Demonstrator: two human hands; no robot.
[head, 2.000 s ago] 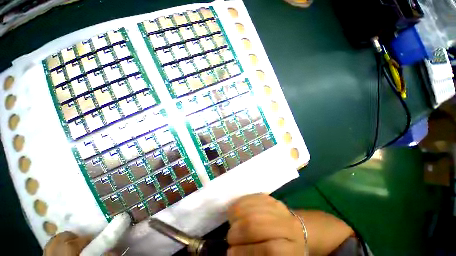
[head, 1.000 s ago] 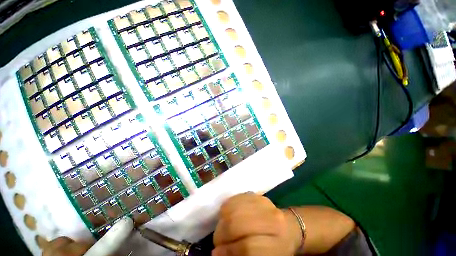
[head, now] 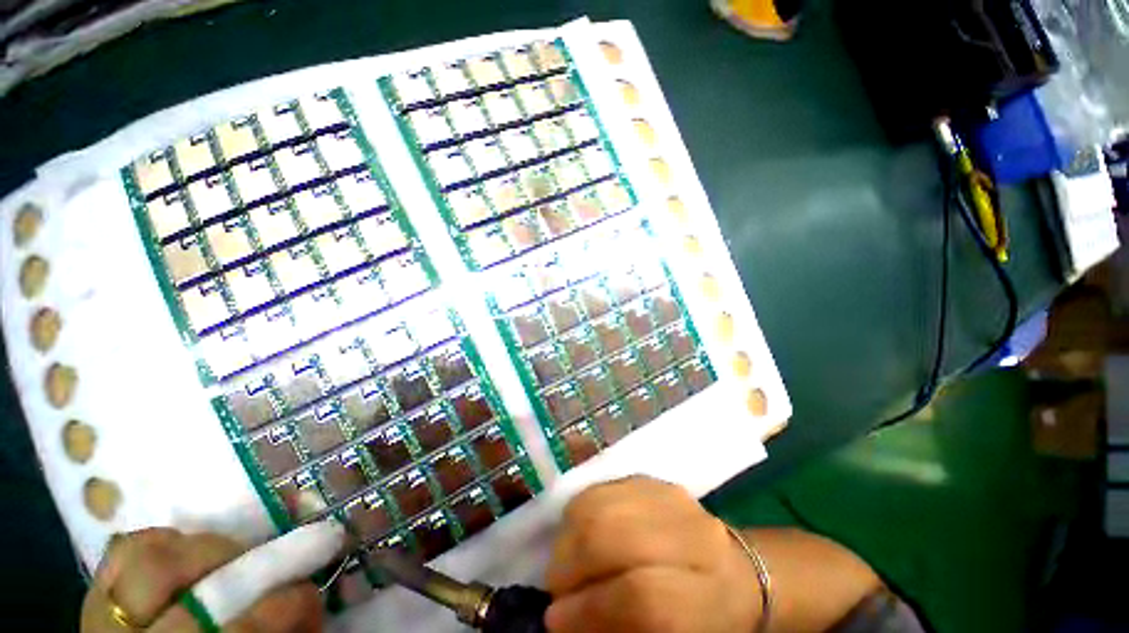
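Note:
Four green-edged PCB panels (head: 279, 235) lie together on a white carrier board (head: 149, 433) with round tan holes along its sides. My right hand (head: 650, 556) holds a soldering iron (head: 458, 594) by its black handle; its metal end points left, at the near edge of the lower left panel. My left hand (head: 211, 575) is at the near left edge, cut off by the frame's bottom. One finger wears a white sleeve with a green band, its tip on the panel's edge. A thin silvery strand (head: 337, 571) shows by these fingers. The iron's very tip is blurred.
A black box (head: 922, 74) stands at the upper right with a black cable (head: 943, 309) looping down. Yellow strips (head: 984, 210), a blue bin (head: 1021, 139) and a white device (head: 1090, 216) are beside it. A round yellow-black pot (head: 758, 15) is cut off at the top.
The view has shifted, so the panels sit lower and further right. My left hand shows more fully, with its sleeved finger further over the panel's edge. The round pot is back in view.

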